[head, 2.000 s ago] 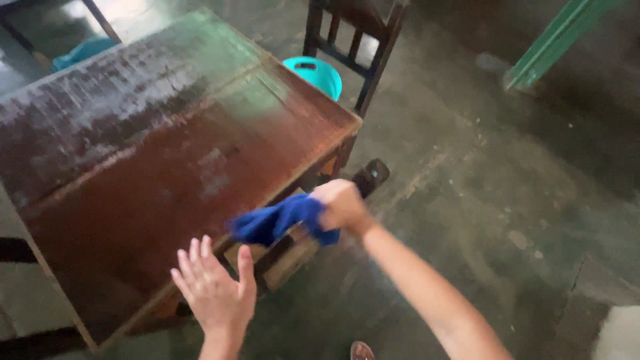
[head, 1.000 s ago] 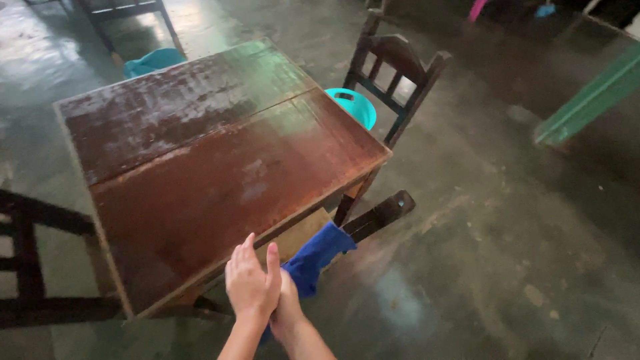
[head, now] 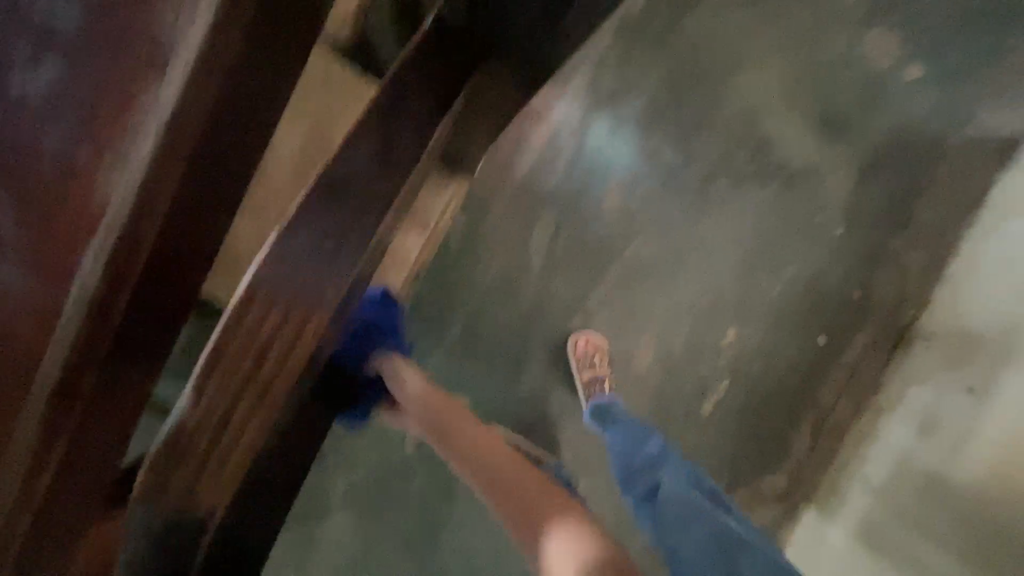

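My right hand (head: 396,388) is closed on a blue cloth (head: 372,336), which lies against the outer side of the back of a dark wooden chair (head: 292,264). The cloth bunches near the chair's lower edge and partly hides the fingers. Motion blurs the hand and forearm. My left hand cannot be made out in this view. Left of the chair runs the edge of the reddish-brown wooden table (head: 72,184).
Lighter wood of the chair (head: 292,136) shows between its back and the table. My sandalled foot (head: 590,360) and blue trouser leg are over the dark floor (head: 680,224). A pale surface (head: 952,400) borders the floor at right.
The view has moved in close on the chair and tilted down. My hands were together by the cloth a second ago; now my right hand holds it at the chair back, and my left is out of sight.
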